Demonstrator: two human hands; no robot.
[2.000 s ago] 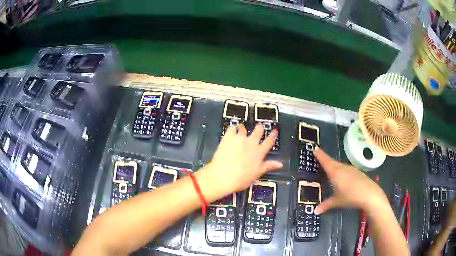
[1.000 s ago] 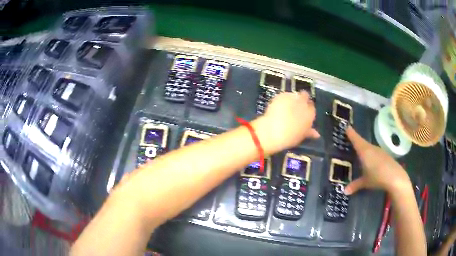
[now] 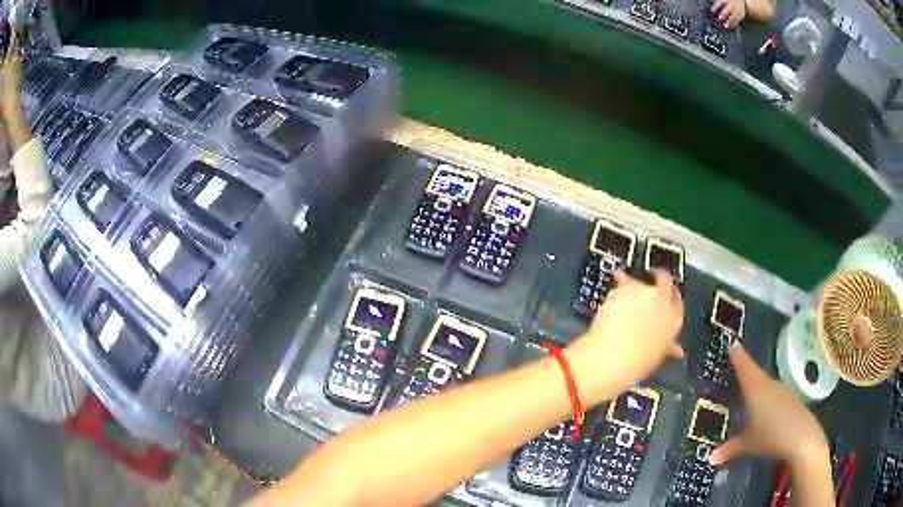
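Black keypad phones with gold-edged screens lie face up in a clear blister tray (image 3: 332, 428). My left hand (image 3: 639, 327), with a red band at the wrist, is over two upper phones; its bent fingers touch the keys of one (image 3: 606, 265) and partly cover the other (image 3: 664, 257). Both screens are dark. My right hand (image 3: 777, 411) spans the rightmost pair, index finger at the keys of the upper phone (image 3: 728, 312), thumb at the keys of the lower phone (image 3: 708, 424). Neither hand lifts anything. Two upper-left phones (image 3: 453, 185) have lit blue screens.
Stacked blister trays (image 3: 223, 287) with face-down phones stand left. A green belt (image 3: 594, 129) runs behind the tray. A fan (image 3: 859, 327) stands right, near red tools (image 3: 847, 473). Another person's sleeve (image 3: 30, 173) shows left, and a hand (image 3: 731, 12) beyond the belt.
The view has swung left, so the trays sit further right in the picture. The left hand's fingers, spread earlier, are now bent. The right hand stays at the same two phones. The lower phones' screens look different.
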